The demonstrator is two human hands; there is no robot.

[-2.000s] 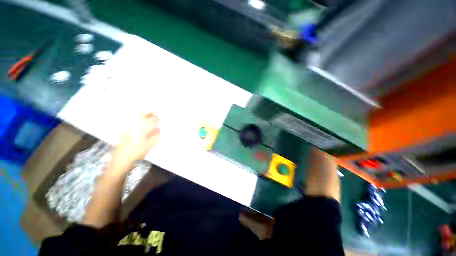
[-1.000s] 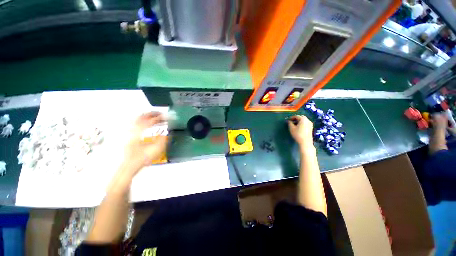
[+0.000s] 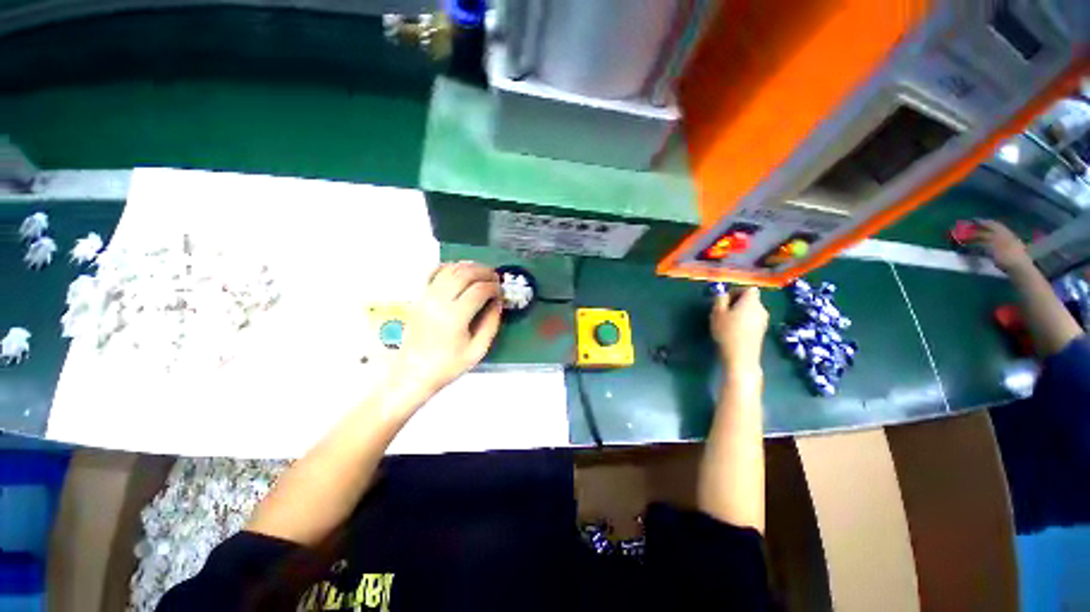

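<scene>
A white pronged part [image 3: 518, 291] sits in the black round nest [image 3: 513, 308] under the green press head [image 3: 556, 191]. My left hand [image 3: 448, 329] is at the left edge of the nest, its fingertips beside the white part; whether they grip it is hidden. My right hand [image 3: 739, 329] is over the mat right of the right button, fingertips pinched on a small dark piece [image 3: 717, 289]. Yellow start boxes with green buttons stand left [image 3: 391, 331] and right [image 3: 605, 336] of the nest.
White parts [image 3: 167, 305] lie loose on the white sheet [image 3: 287, 407]. A dark blue-and-white pile [image 3: 821, 341] lies right of my right hand. The orange control box [image 3: 765, 132] stands behind. Cartons [image 3: 90, 526] are below the bench. A neighbour's arm [image 3: 1034, 287] is far right.
My left hand has moved right, from over the left button to the nest. A white part now shows in the nest, which looked dark before. My right hand remains near the blue-and-white pile.
</scene>
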